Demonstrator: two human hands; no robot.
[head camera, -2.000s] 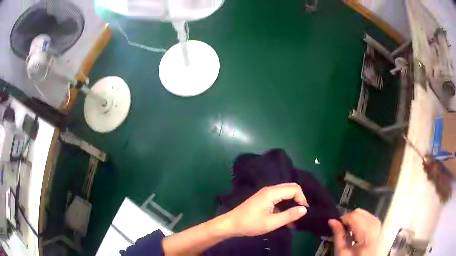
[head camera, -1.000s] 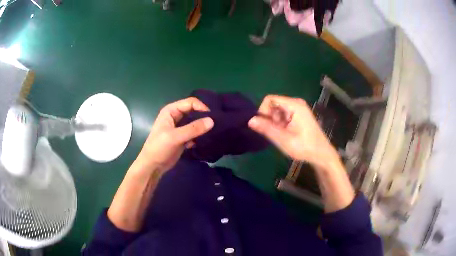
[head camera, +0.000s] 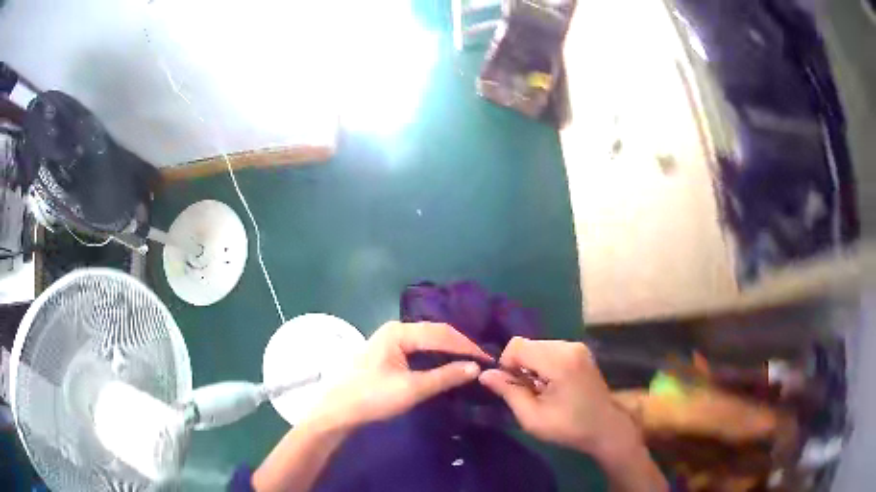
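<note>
A dark purple-navy garment piece hangs bunched in front of my dark blue shirt, over the green floor. My left hand pinches its edge between thumb and fingers. My right hand pinches the same edge just to the right, with the fingertips of both hands nearly touching. A small dark object shows in the curl of my right fingers; I cannot tell what it is. Part of the cloth is hidden behind both hands.
A white fan stands at the left, with a dark fan behind it. A white cord crosses the floor. A pale table is at the right, with a brown box beside it. Blurred orange items lie lower right.
The view has turned, bringing the pale table and box into sight. My hands have come together on the cloth edge; a second ago they were apart, with cloth spread between them.
</note>
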